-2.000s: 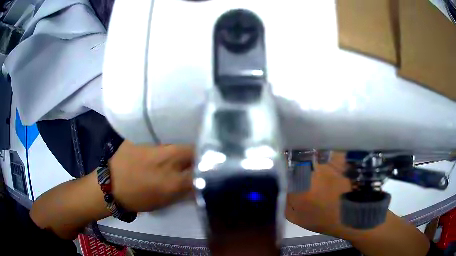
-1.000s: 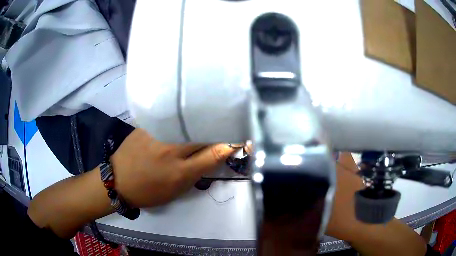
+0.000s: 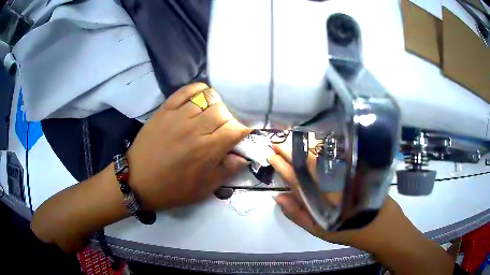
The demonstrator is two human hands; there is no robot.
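Note:
My left hand point(image 3: 180, 153), with a gold ring and a beaded bracelet, pinches the garment's small pale and dark edge point(image 3: 259, 156) beside the needle area. My right hand point(image 3: 333, 207) is partly behind the chrome take-up guard point(image 3: 370, 156); its fingertips touch the other side of the same edge. The white machine head point(image 3: 242, 59) covers the needle area from above. The garment's pale grey fabric point(image 3: 86, 64) lies bunched at the left, with shiny dark lining point(image 3: 169, 40) beside it and black shell fabric point(image 3: 107, 140) below.
The thread tension assembly with its grey knob point(image 3: 416, 181) is at the right. Brown card point(image 3: 465, 53) is taped on the machine head. A loose thread point(image 3: 243, 204) lies on the white table point(image 3: 215, 231). A measuring tape point(image 3: 215, 264) runs along the front edge. A red basket point(image 3: 96, 260) is below at left.
The machine head and guard have shifted right in view, showing more of the needle area and right hand. My left hand has turned, its ring now visible, and more dark lining shows.

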